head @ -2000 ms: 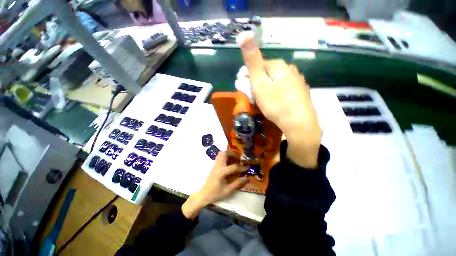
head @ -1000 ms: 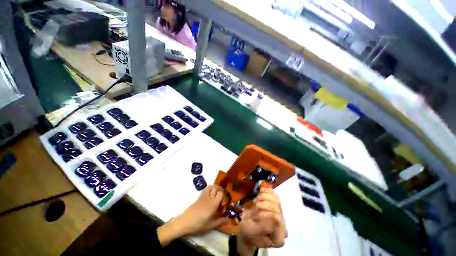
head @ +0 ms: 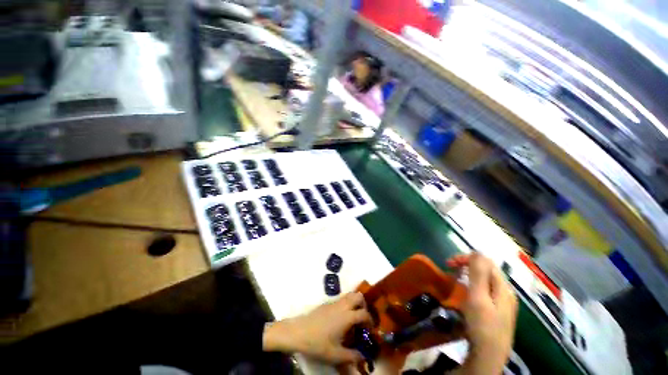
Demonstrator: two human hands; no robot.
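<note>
The orange press fixture (head: 421,275) stands at the lower right of the head view, with its dark metal clamp linkage (head: 425,327) over the base. My left hand (head: 322,329) is at the front of the fixture, its fingers on a small black part (head: 365,341) at the nest. My right hand (head: 489,311) is at the fixture's right side, fingers curled by the lever's end, blurred; its hold is unclear. Two loose black parts (head: 333,273) lie on the white sheet (head: 293,264) left of the fixture.
A white tray (head: 322,165) with rows of black parts lies at the left. A green conveyor (head: 381,198) runs behind. A wooden table (head: 110,256) with a cable and a grey-white machine (head: 110,132) are further left. A person (head: 365,88) in pink sits beyond. A shelf (head: 469,73) crosses above.
The view has swung left, so tray and fixture appear further right. My right hand has moved from in front of the clamp to the fixture's right side. My left hand remains at the nest.
</note>
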